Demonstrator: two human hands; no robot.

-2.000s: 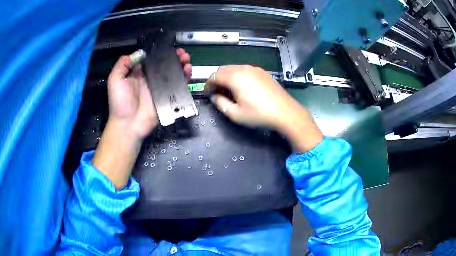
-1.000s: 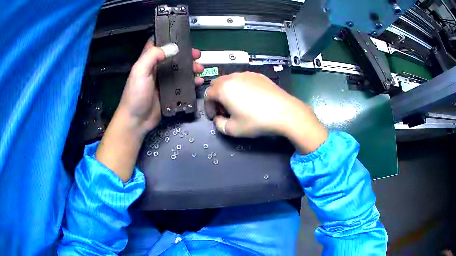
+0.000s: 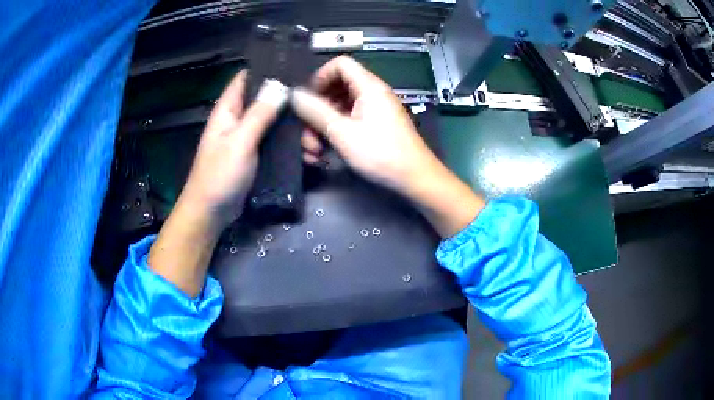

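My left hand [image 3: 227, 152] holds a dark oblong carrier plate [image 3: 279, 168] upright over the tray, thumb with a white finger cot across its face. The plate is blurred, with bright fittings near both ends. My right hand [image 3: 368, 129] is at the plate's right edge, thumb and fingertips by its upper middle. Whether it holds a ring is too blurred to tell. Small silvery rings [image 3: 326, 258] lie scattered on the black parts tray [image 3: 352, 293] below the plate.
Guide rails [image 3: 391, 44] run across behind the tray. A grey-blue gantry beam [image 3: 540, 19] stands at the upper right, with a dark slanted plate [image 3: 560, 90] beside it. The green bench top [image 3: 564, 211] lies right of the tray. A blue smock [image 3: 55, 195] fills the left side.
The plate first turned from its silver-grey face to its dark face, then came slightly lower over the tray. My right hand has moved from above the tray up to the plate's edge.
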